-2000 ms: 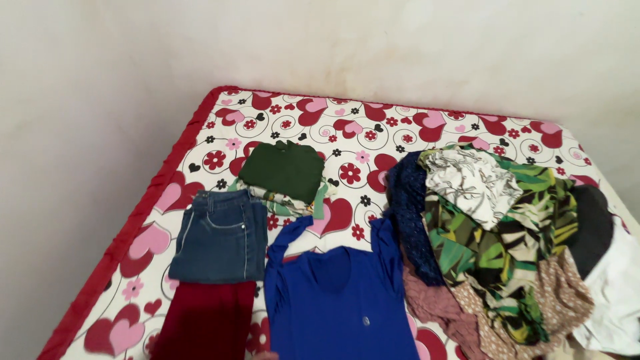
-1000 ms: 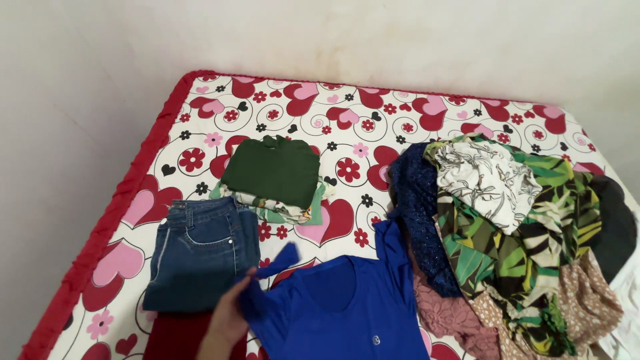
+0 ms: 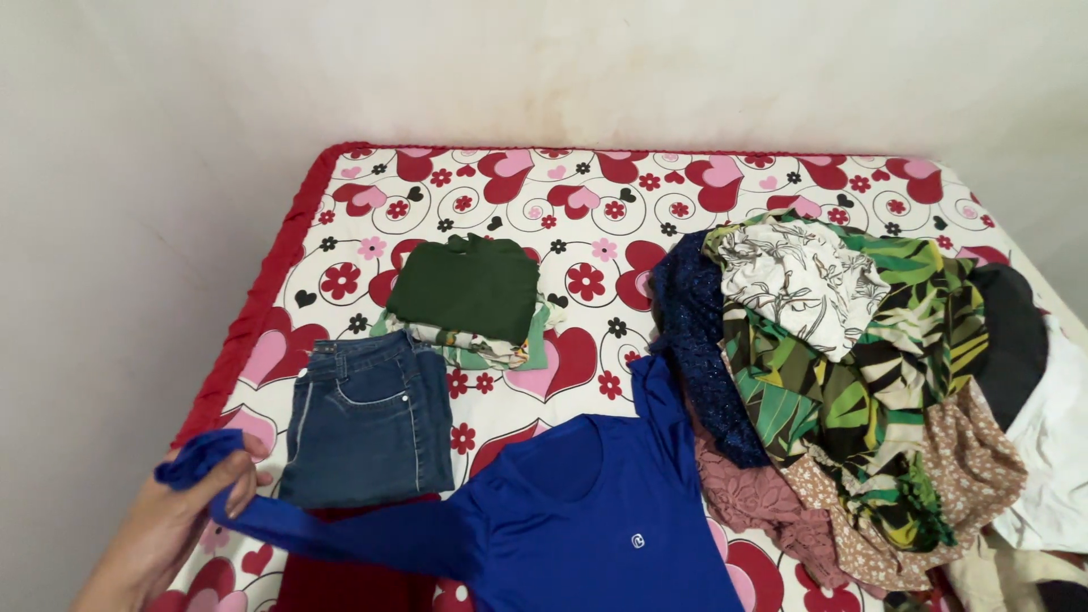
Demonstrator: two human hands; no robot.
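Note:
My left hand [image 3: 200, 493] grips the sleeve end of a blue long-sleeved shirt [image 3: 586, 527] and holds that sleeve stretched out to the left. The shirt lies with its neckline toward the wall, a small white logo on its chest and its lower part cut off by the frame. Its other sleeve is bunched upward beside the clothes pile. Under the stretched sleeve lies a dark red cloth [image 3: 357, 569], just below folded blue jeans [image 3: 365, 425]. My right hand is outside the frame.
A folded stack topped by a dark green garment [image 3: 467, 289] lies behind the jeans. A loose heap of patterned clothes [image 3: 858, 382] covers the right side. The heart-print bed cover [image 3: 586, 280] has a red ruffled edge [image 3: 255, 297] and meets the wall.
My left hand has moved left with the blue sleeve, which is now drawn out straight across the dark red cloth. A second ago that sleeve was bent upward near the jeans.

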